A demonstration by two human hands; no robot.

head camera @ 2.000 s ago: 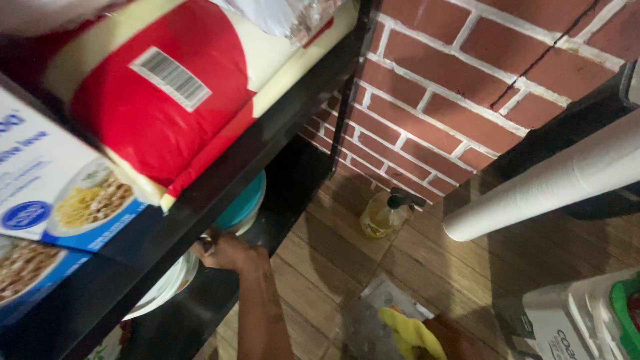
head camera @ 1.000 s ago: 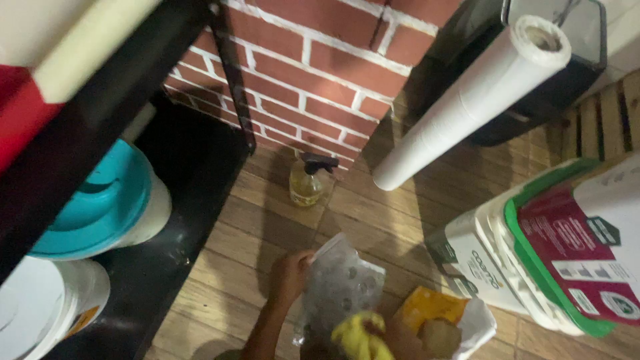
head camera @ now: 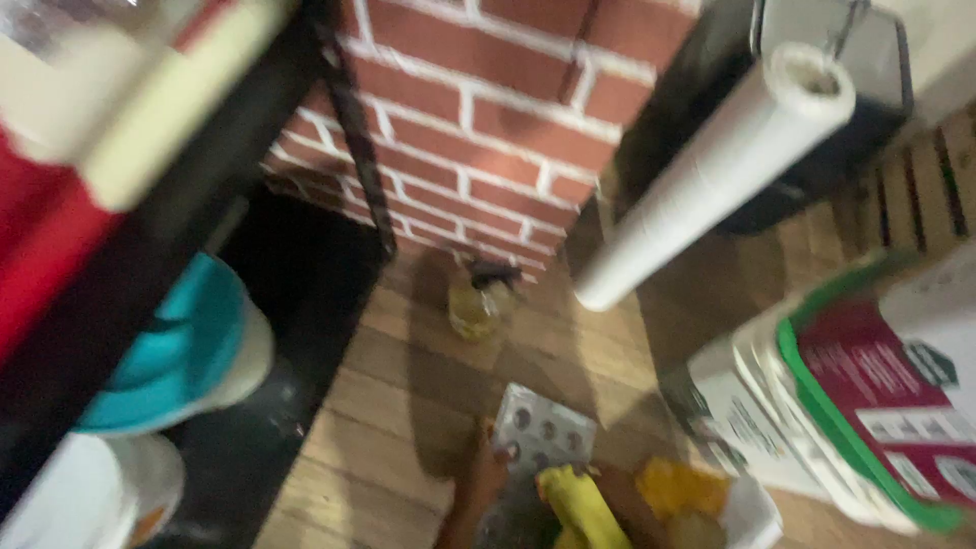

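My left hand (head camera: pixel 488 469) is at the bottom centre, its fingers closed on the left edge of a grey rectangular packet or tray (head camera: pixel 547 431) with rows of round marks. Just right of a yellow cloth or glove (head camera: pixel 583 507) is my right hand (head camera: pixel 621 488), blurred and partly cut off; its fingers and hold are unclear. The yellow thing overlaps the lower part of the grey one. To the right lies an orange and white packet (head camera: pixel 682 488). A clear spray bottle (head camera: pixel 474 309) with a black head and yellowish liquid stands on the floor beyond my hands.
At left, a black shelf (head camera: pixel 305 366) holds a teal-lidded tub (head camera: pixel 191 351) and a white tub (head camera: pixel 99 488). A white roll (head camera: pixel 717 183) leans beside the brick-patterned wall (head camera: pixel 473 114). Green-rimmed white containers (head camera: pixel 816 381) stand at right, a black bin-like object (head camera: pixel 808 168) behind.
My left hand was beside the teal-lidded tub two seconds ago; it has moved away from the shelf to the grey thing. The view has swung right.
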